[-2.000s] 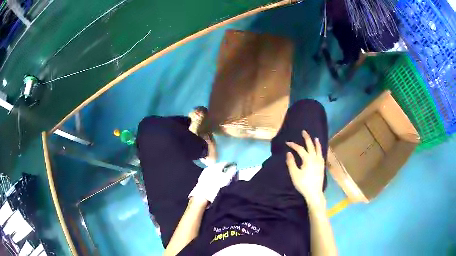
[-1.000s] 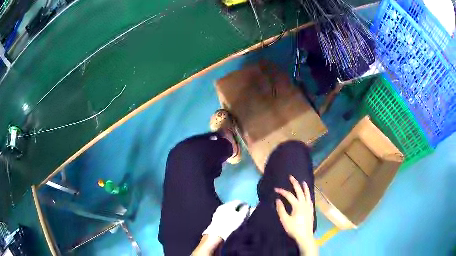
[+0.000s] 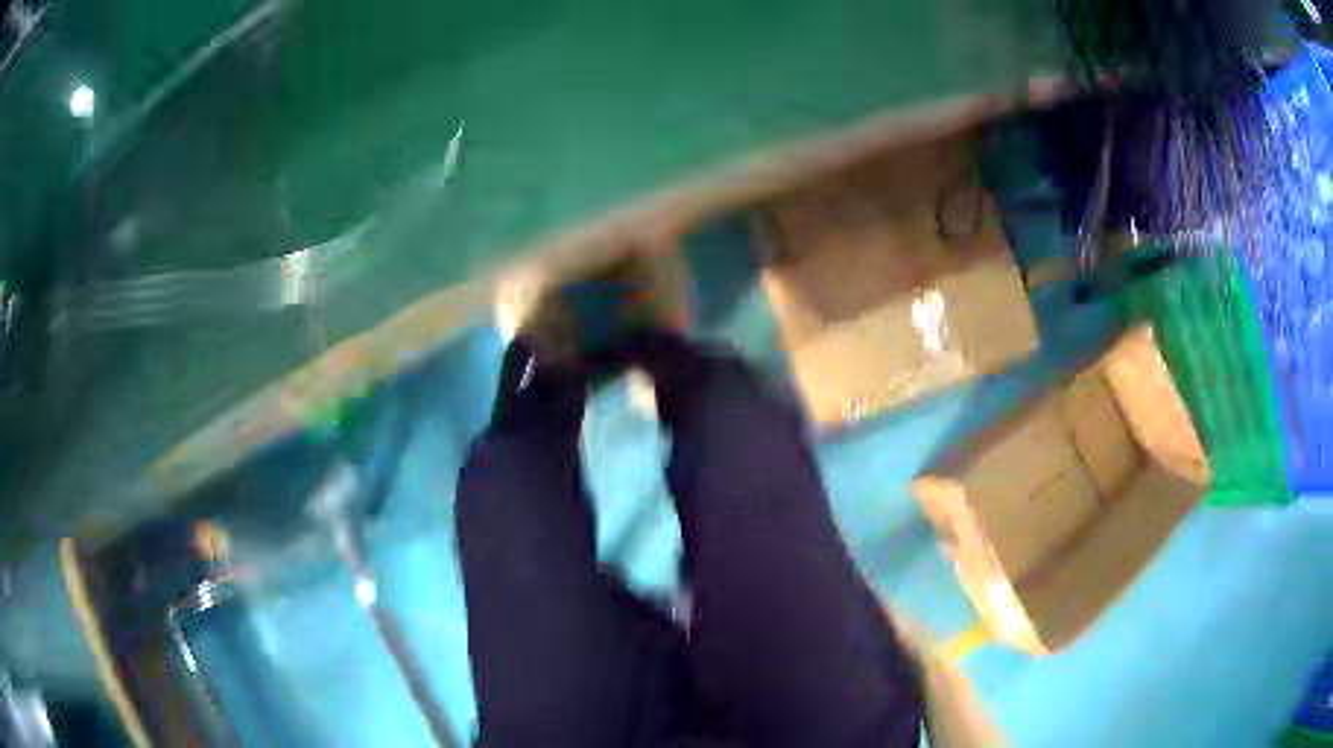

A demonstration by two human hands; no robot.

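The view is blurred. A closed cardboard carton (image 3: 906, 344) with shiny tape stands on the floor beyond my right knee. An open, empty-looking carton (image 3: 1075, 504) lies to its right. A blurred strip of bare skin shows at the bottom edge beside my right thigh; it belongs to my right arm or hand, and I cannot make out the fingers. My left hand is not in view. Neither carton is touched by a hand.
A green bench (image 3: 512, 132) with a pale wooden edge curves across the front. My feet are near that edge. Dark cables (image 3: 1228, 161) hang at the upper right, beside green (image 3: 1221, 380) and blue crates (image 3: 1308, 278). Blurred metal legs are at lower left.
My legs have come closer together and my feet are nearer the bench edge. The closed carton now appears farther right, clear of my knee. My gloved left hand has left view; my right hand is no longer clear.
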